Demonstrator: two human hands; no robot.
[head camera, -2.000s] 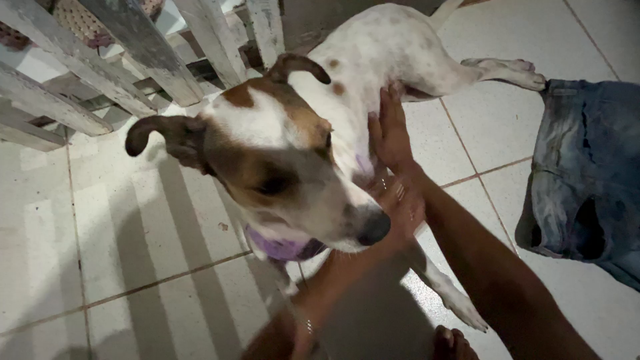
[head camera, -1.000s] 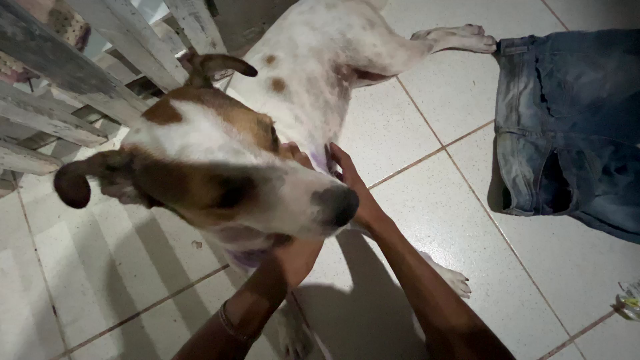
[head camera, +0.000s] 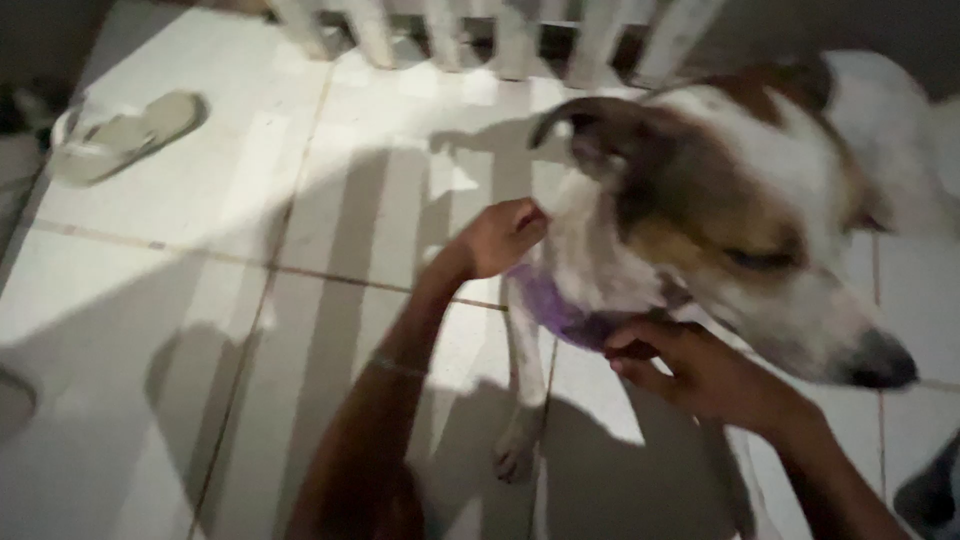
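Observation:
A brown-and-white dog (head camera: 750, 202) is in front of me, its head turned to the right and its muzzle pointing down. Purple cloth (head camera: 555, 307) lies around its chest below the neck. My left hand (head camera: 501, 238), fingers curled, is at the side of the dog's neck just above the cloth; whether it grips anything is not clear. The thumb and fingers of my right hand (head camera: 690, 367) pinch the lower edge of the purple cloth under the dog's jaw. One front paw (head camera: 516, 454) rests on the floor between my forearms.
A white slatted wooden gate (head camera: 514, 37) stands behind the dog. On the tiled floor (head camera: 187, 292), a light flip-flop (head camera: 135, 139) lies at the upper left. A dark item (head camera: 930, 480) shows at the lower right edge. Slat shadows cross the tiles.
The view has swung left, bringing the flip-flop in. My hands, close together at the dog's chest and side before, are now apart, the left at its neck and the right at the purple cloth.

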